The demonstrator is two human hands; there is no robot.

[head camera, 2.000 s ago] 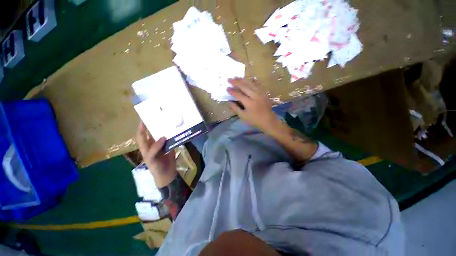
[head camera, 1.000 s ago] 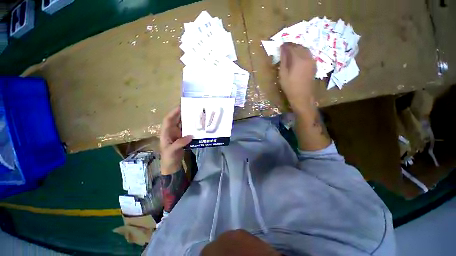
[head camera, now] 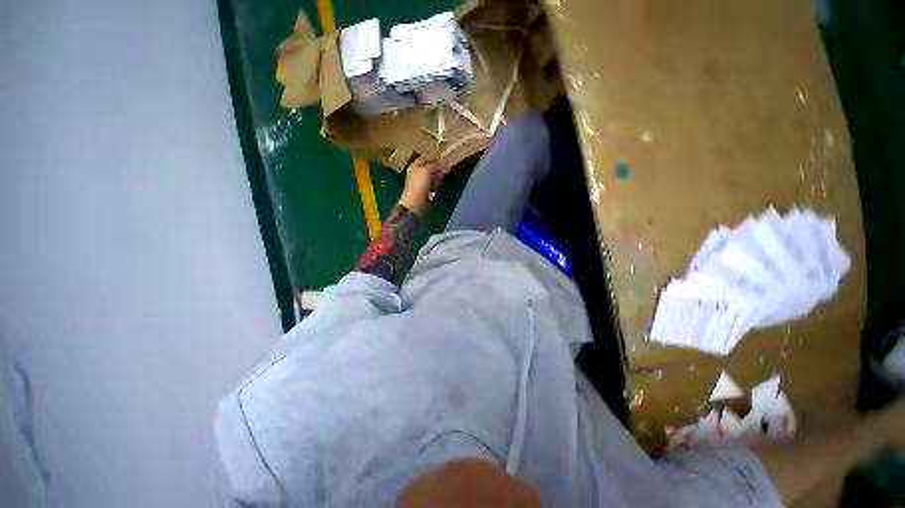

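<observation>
My left hand (head camera: 422,184) is small in the head view, at the near edge of the open brown carton (head camera: 372,134). Its fingers are partly hidden and their grip is unclear. White boxes (head camera: 427,60) are piled in the carton. Only my blurred right forearm (head camera: 834,451) shows at the lower right; the hand is cut off. Printed slips (head camera: 754,278) lie fanned on the cardboard-covered bench (head camera: 714,119). Small white packets with red print (head camera: 739,417) lie below them, partly cut off by my sleeve and arm. No retail box shows in either hand.
White strips (head camera: 471,117) hang in the carton. A yellow line (head camera: 367,198) crosses the green floor (head camera: 308,189). A blue item (head camera: 544,243) shows between my leg and the bench edge. A large pale surface (head camera: 119,248) fills the left side.
The view has swung left, towards the floor carton. My left hand has moved off the bench to the carton, and the retail box is out of sight. My right hand has left the picture.
</observation>
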